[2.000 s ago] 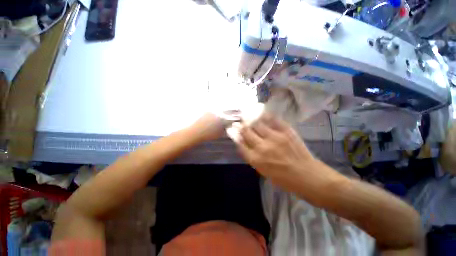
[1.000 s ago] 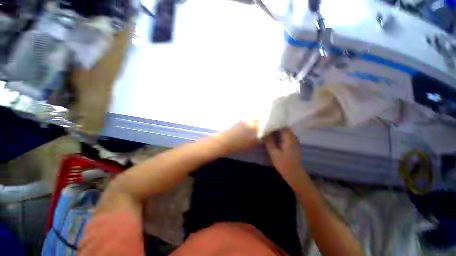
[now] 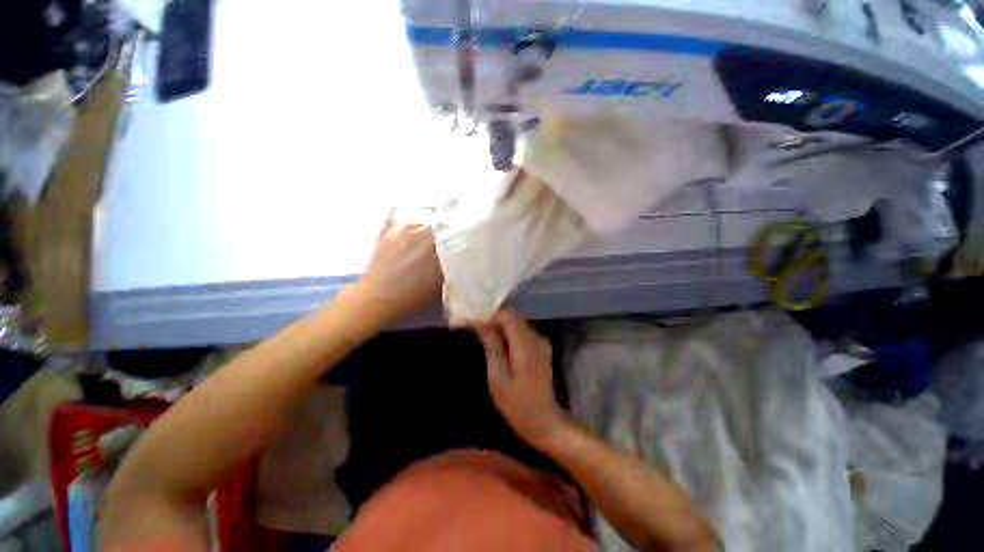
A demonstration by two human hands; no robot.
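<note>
A cream cloth piece (image 3: pixel 502 253) runs from under the head of the white sewing machine (image 3: pixel 604 76) down over the table's front edge. More of the cloth lies to the right under the machine arm. My right hand (image 3: pixel 523 372) pinches its lower corner in front of the edge. My left hand (image 3: pixel 405 264) lies at the cloth's left side near the needle area; its fingertips are lost in glare, so its grip cannot be told. The presser foot area (image 3: pixel 502 140) is partly washed out by the lamp.
A smartphone (image 3: pixel 185 49) lies at the table's far left, beside a brown board (image 3: pixel 70 216). Yellow loop-shaped handles (image 3: pixel 791 264) lie on the right. A red basket (image 3: pixel 81 431) stands at lower left. White cloth (image 3: pixel 712 421) hangs over the lap's right side. Crumpled clear plastic (image 3: pixel 923 210) is at right.
The view has shifted about. My right hand has moved down and toward me, drawing the cloth's corner over the table's front edge. My left hand is now apart from it, further left and up.
</note>
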